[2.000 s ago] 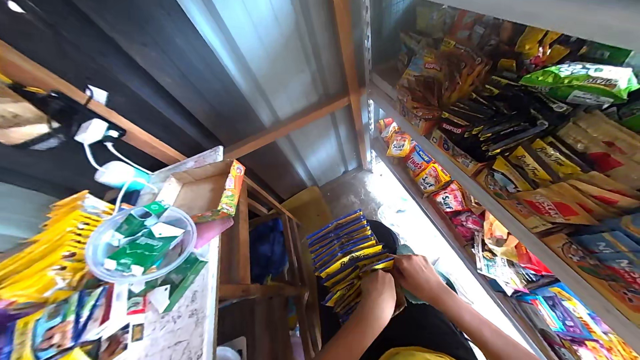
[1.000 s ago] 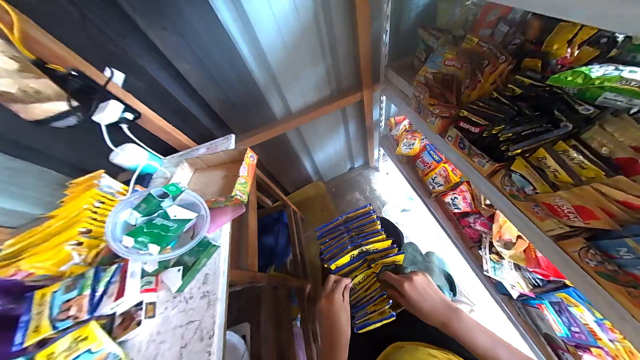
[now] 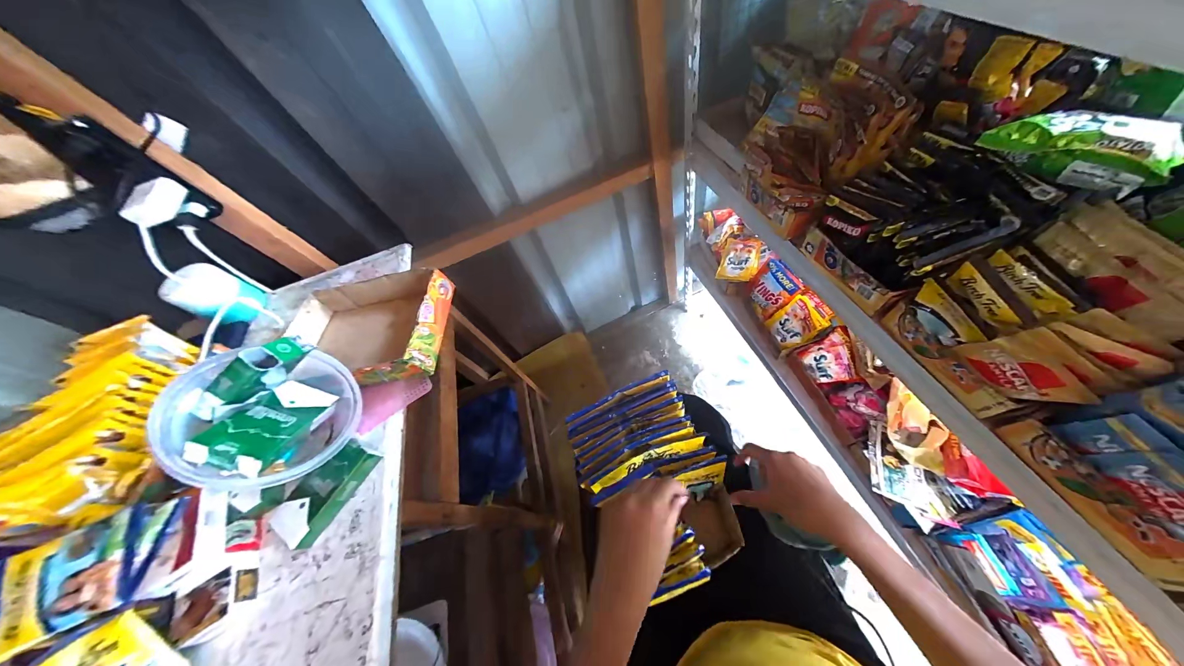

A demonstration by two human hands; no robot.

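A long row of blue-and-yellow sachets [image 3: 629, 430] stands on edge over my lap, its lower part passing under my left hand. My left hand [image 3: 647, 504] rests on the sachets with bent fingers; whether it grips one is hidden. Just right of it, a small open cardboard box [image 3: 720, 527] shows its brown inside, with a sachet at its far end. My right hand [image 3: 786, 486] is at the box's right edge, thumb and forefinger apart, holding nothing that I can see.
At left, a white table [image 3: 347, 573] bears a round plastic tub [image 3: 347, 421] of green sachets, an open carton [image 3: 365, 328] and yellow packs [image 3: 83, 435]. Metal shelves [image 3: 860, 324] with coffee and detergent sachets flank me at right. A wooden frame [image 3: 481, 516] stands beside the table.
The inside of the cardboard box now shows between my hands, where sachets covered that area before. My right hand has moved off the sachets to the box's edge.
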